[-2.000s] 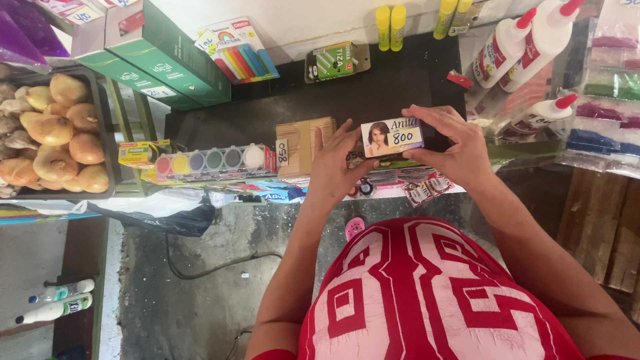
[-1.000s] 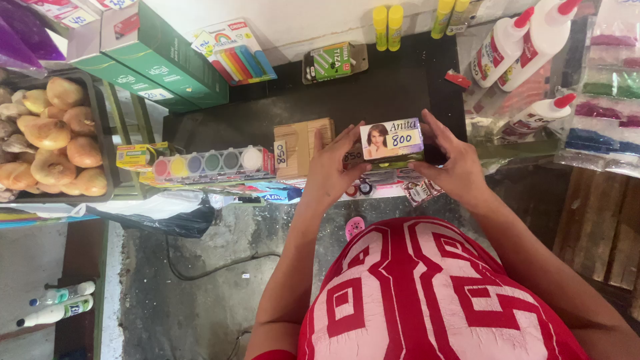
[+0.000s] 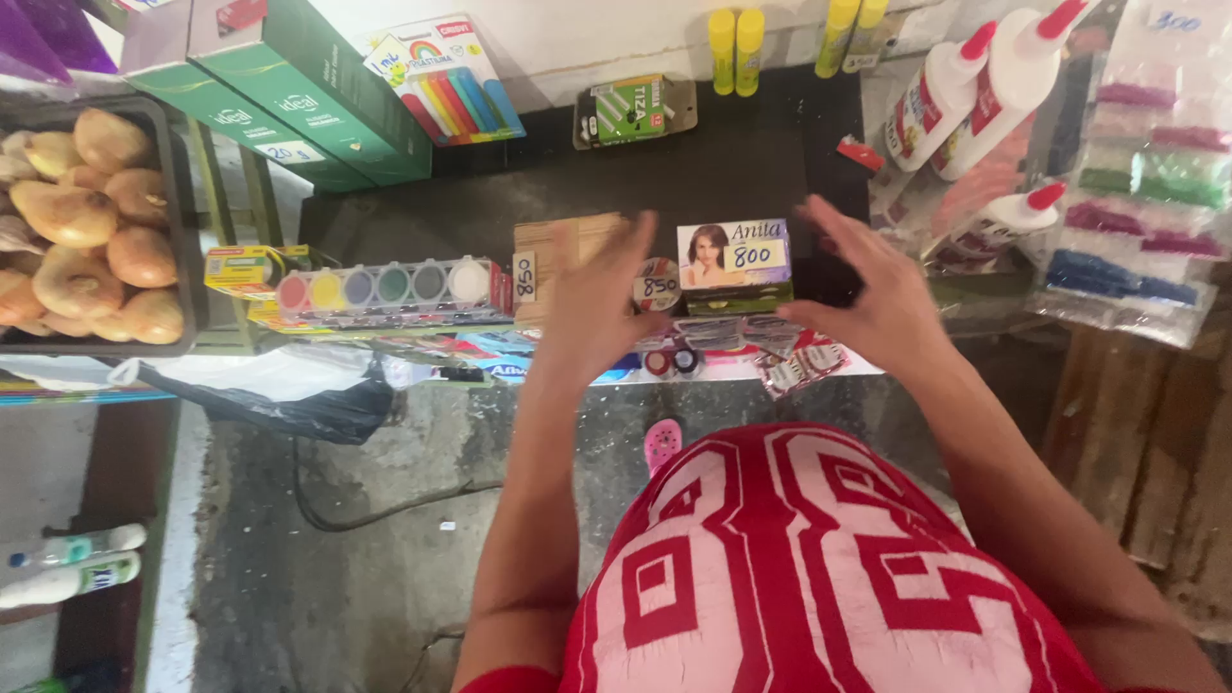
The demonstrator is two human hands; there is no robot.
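A small box with a portrait and a handwritten price tag (image 3: 733, 258) stands on the front part of a black shelf (image 3: 577, 183). My left hand (image 3: 599, 298), slightly blurred, is to its left with the fingers apart, above a bundle of wooden sticks (image 3: 553, 255). Between that hand and the box sits a round item with a price tag (image 3: 658, 285). On the box's right side, my right hand (image 3: 866, 294) is spread, its thumb close to the box's lower corner. Neither hand holds anything.
A watercolour paint set (image 3: 385, 289) lies left of the sticks. Green boxes (image 3: 298, 96), a modelling clay pack (image 3: 452, 82), a chalk box (image 3: 630, 111) and yellow glue sticks (image 3: 736, 53) line the back. White glue bottles (image 3: 938, 106) stand right; a tray of onions (image 3: 183, 221) is left.
Both hands have let go of the portrait box and moved apart from it. The round item with a price tag, hidden before, now shows beside the box.
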